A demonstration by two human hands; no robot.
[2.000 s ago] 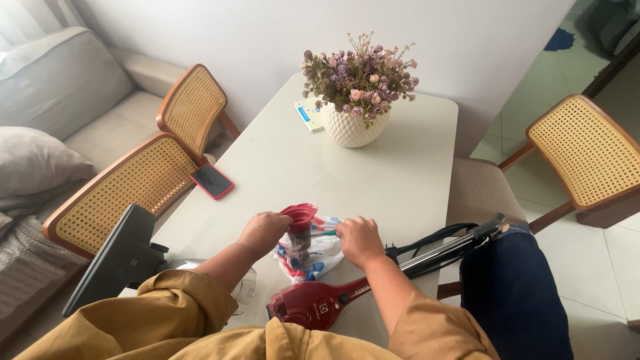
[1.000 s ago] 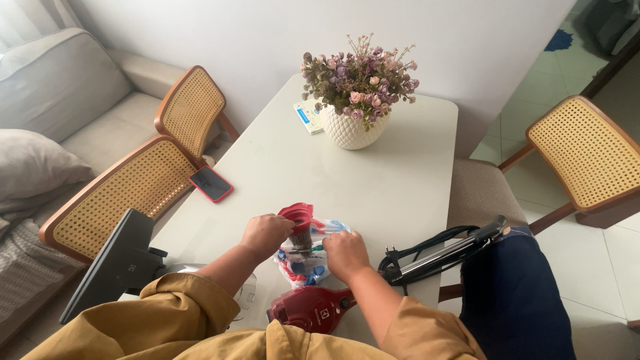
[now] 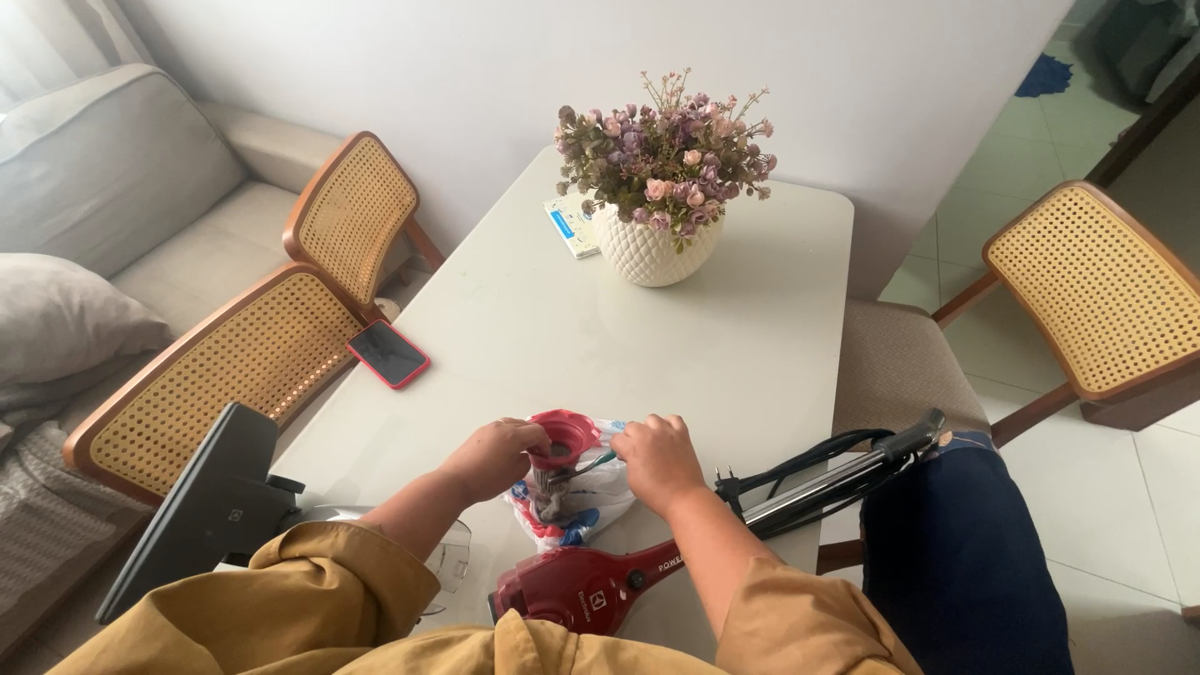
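Note:
My left hand [image 3: 497,457] grips the rim of a red plastic vacuum filter holder [image 3: 565,433], whose mesh part hangs below it with grey dust on it. In my right hand [image 3: 659,457] is a thin teal-handled brush [image 3: 596,462], its dark end against the filter's side. Grey dust clumps [image 3: 553,504] lie below, on a white plastic bag [image 3: 600,506] with red and blue print. The red Electrolux vacuum body [image 3: 572,586] rests on the table close to me. A clear dust container [image 3: 452,562] is partly hidden by my left sleeve.
The pale table [image 3: 497,347] holds a white pot [image 3: 656,246] of flowers, a small booklet [image 3: 569,225] and a red-edged phone [image 3: 389,354]. A black floor nozzle [image 3: 197,506] stands at left. The metal vacuum handle [image 3: 825,483] with its black cord crosses the right edge. Cane-backed chairs [image 3: 1097,281] flank the table.
My right hand has moved a little, staying beside the filter with the brush. My left hand keeps its hold on the red rim.

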